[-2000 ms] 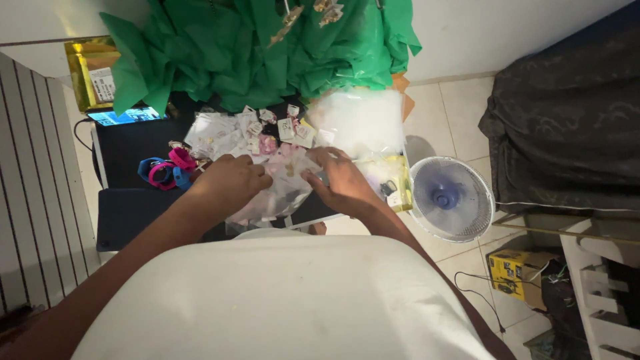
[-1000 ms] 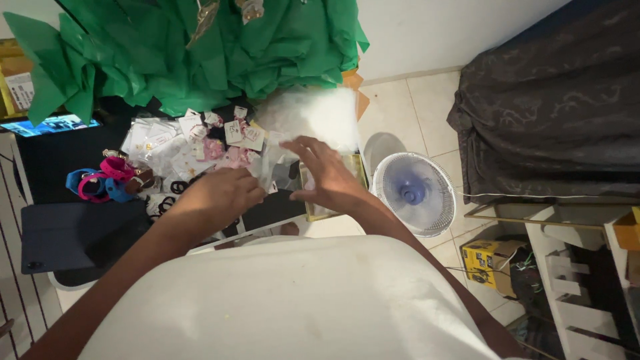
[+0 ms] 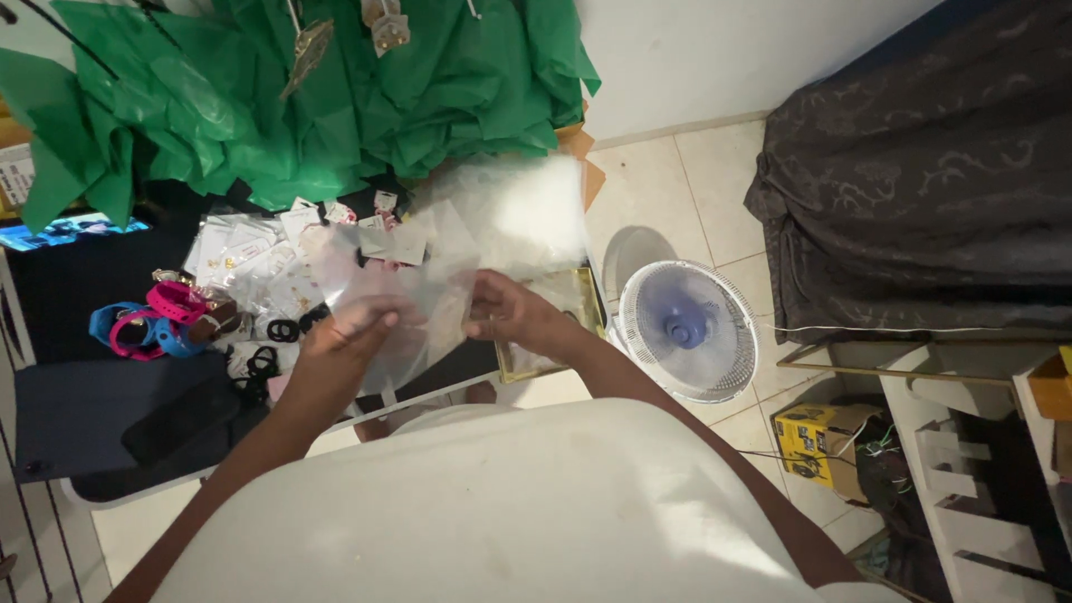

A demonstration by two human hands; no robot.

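Observation:
A clear plastic bag (image 3: 414, 314) is stretched between my two hands above the black tabletop. My left hand (image 3: 356, 335) pinches its left side, thumb on top. The fingers of my right hand (image 3: 511, 314) close on its right edge. Behind the bag lies a pile of small carded jewellery packets (image 3: 260, 255), partly hidden by it. Left of my left hand are black hair ties (image 3: 283, 330) and pink and blue wristbands (image 3: 159, 322). A stack of clear plastic bags (image 3: 523, 209) lies beyond my right hand, with a gold-edged box (image 3: 586, 293) beside that wrist.
Green plastic sheeting (image 3: 310, 109) covers the far side, with jewellery hanging above. A dark tablet case (image 3: 109, 410) and phone (image 3: 180, 423) lie at the left. A white fan (image 3: 687, 331) stands on the tiled floor at right, near a yellow box (image 3: 816, 444) and white shelving (image 3: 930, 452).
The clear bag is now spread open between my hands; two seconds ago my hands were lower over the packet pile with clear plastic beneath them. The view has shifted somewhat.

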